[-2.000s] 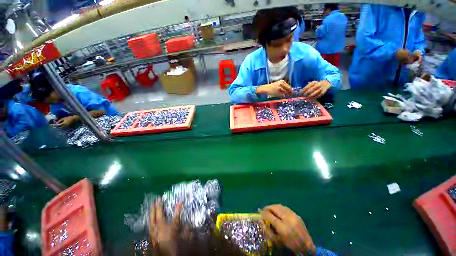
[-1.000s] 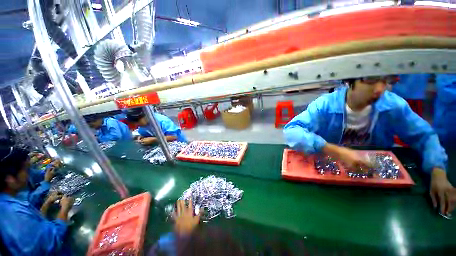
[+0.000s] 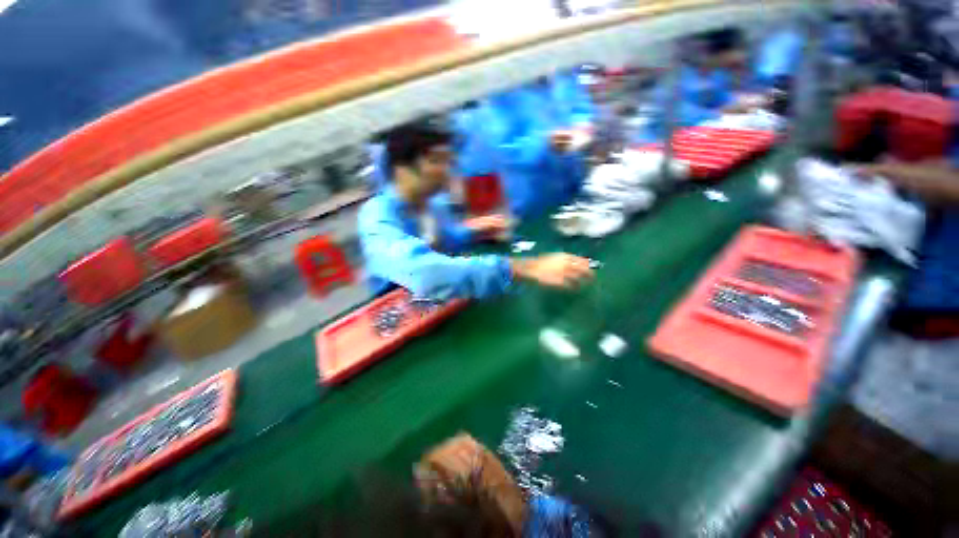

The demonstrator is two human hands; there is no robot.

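The frame is blurred. My right hand (image 3: 468,475) is at the bottom centre, its sleeve cut by the lower edge; whether its fingers hold anything cannot be told. A cluster of small silvery parts (image 3: 531,441) lies on the green belt just right of it. The larger heap of silvery frame parts (image 3: 174,517) shows at the bottom left, cut off by the edge. My left hand is not in view.
Opposite, a worker in blue reaches a hand (image 3: 552,270) over the belt beside an orange-red tray (image 3: 334,352). Other such trays lie at left (image 3: 74,499) and right (image 3: 673,347). A white square (image 3: 612,344), white wrapping (image 3: 862,205) and a red multi-cell tray (image 3: 815,515) also show.
The view has swung right, so the heap now sits at the lower left. My left hand, on the heap a second ago, has left the picture; my right hand shows again. The worker opposite reaches over the belt.
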